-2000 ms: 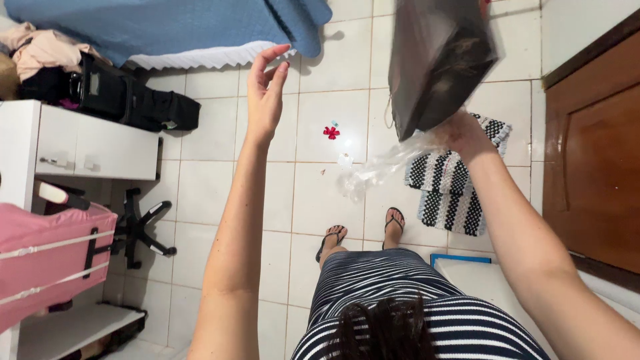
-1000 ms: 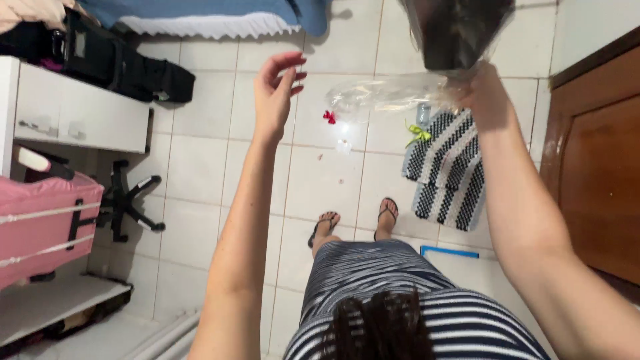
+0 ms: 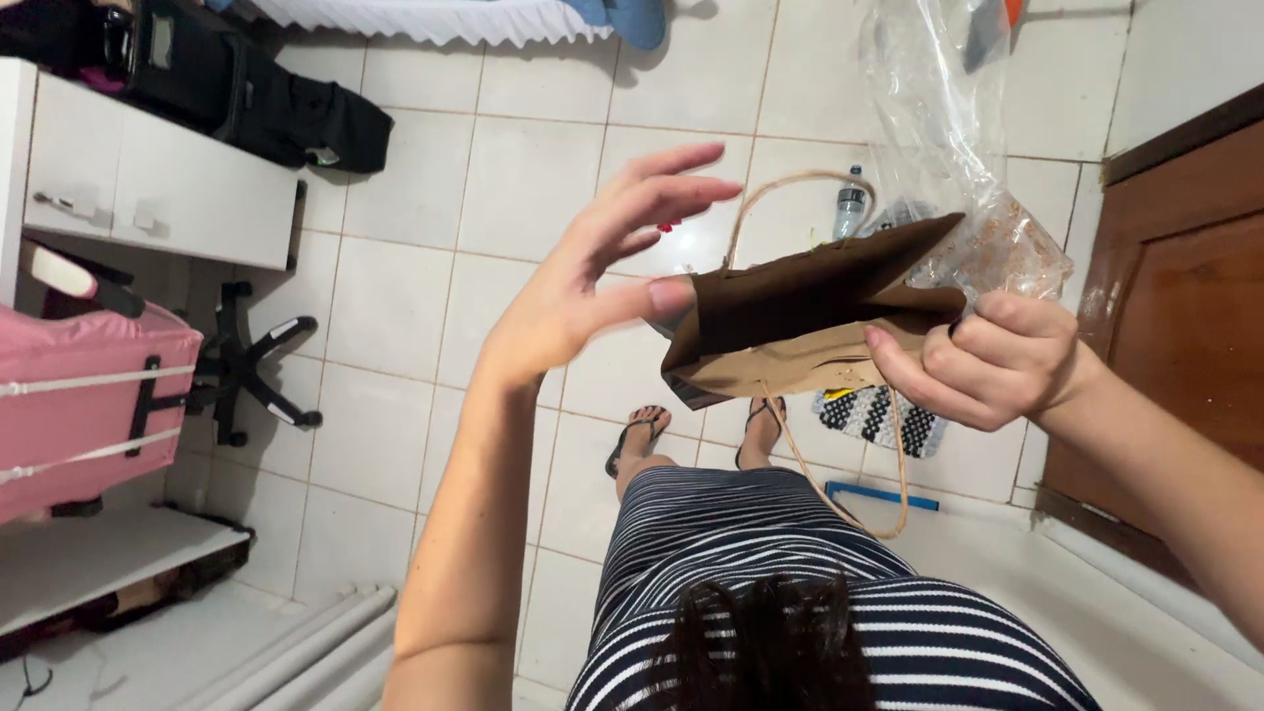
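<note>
My right hand [image 3: 987,360] grips the right edge of a brown paper bag [image 3: 790,365] with cord handles, its mouth facing up. A clear plastic bag [image 3: 938,128], with brown specks in its lower part, extends upward from beside the same hand. My left hand [image 3: 602,262] is at the paper bag's left end, fingers spread above it and thumb near the rim; whether the thumb touches is unclear. Behind the paper bag, a clear plastic bottle [image 3: 850,202] and a small red item [image 3: 667,227], partly covered by my fingers, are visible.
A black and white woven mat [image 3: 879,420] lies on the tiled floor near my feet, partly hidden by the bag. At left are a white cabinet [image 3: 148,178], a black bag [image 3: 296,109], a wheeled chair base [image 3: 257,355] and a pink chair [image 3: 89,385]. A wooden door [image 3: 1175,306] is at right.
The dark bag in my right hand has come lower, and its open mouth now shows. My left hand has moved right to the bag's end. The clear plastic now extends upward instead of leftward.
</note>
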